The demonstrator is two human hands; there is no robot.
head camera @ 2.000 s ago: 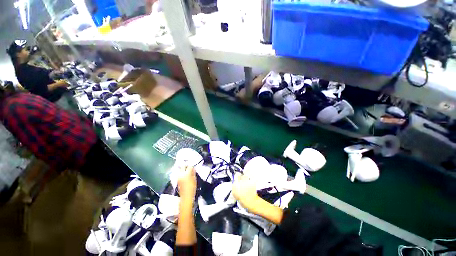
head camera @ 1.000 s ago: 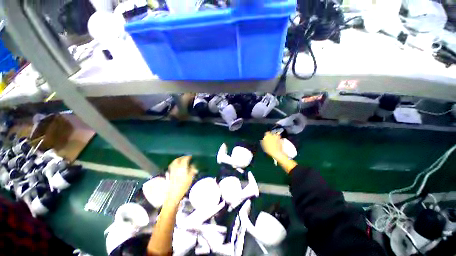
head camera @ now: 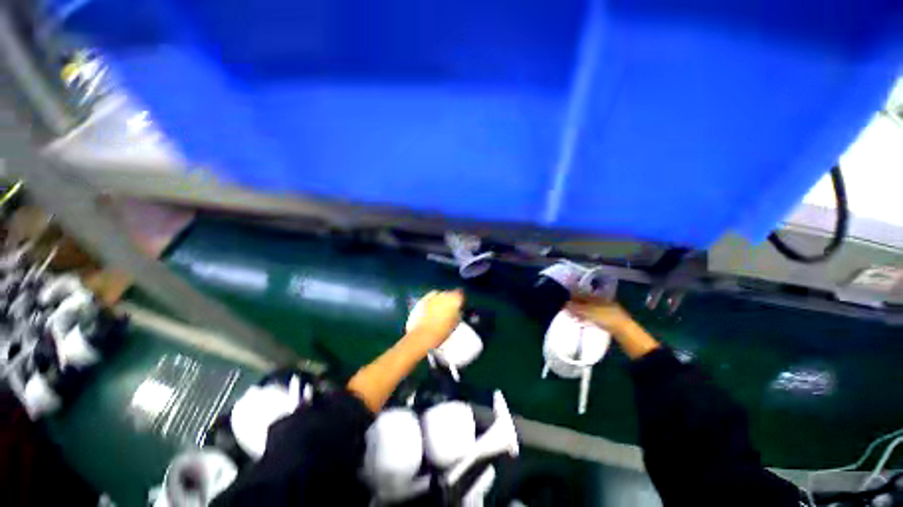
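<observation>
White dome cameras lie on the green belt. My left hand (head camera: 436, 315) is on one camera (head camera: 459, 347) at mid belt, fingers curled around its upper part. My right hand (head camera: 598, 313) grips the top of another camera (head camera: 575, 349), whose thin white antenna points down towards me. The fingers of both hands are blurred and partly hidden. Several more white cameras (head camera: 449, 433) lie piled on the near side, partly covered by my left sleeve.
A large blue bin (head camera: 396, 139) fills the top of view on the raised shelf. A slanted grey post (head camera: 149, 267) stands at left. A silvery grid (head camera: 178, 398) and another camera pile (head camera: 61, 327) lie at left. A black cable loop (head camera: 840, 223) hangs at right.
My left hand has moved from the near pile to a camera on the belt. My right hand is now on a camera with its antenna showing. The view has moved closer to the blue bin.
</observation>
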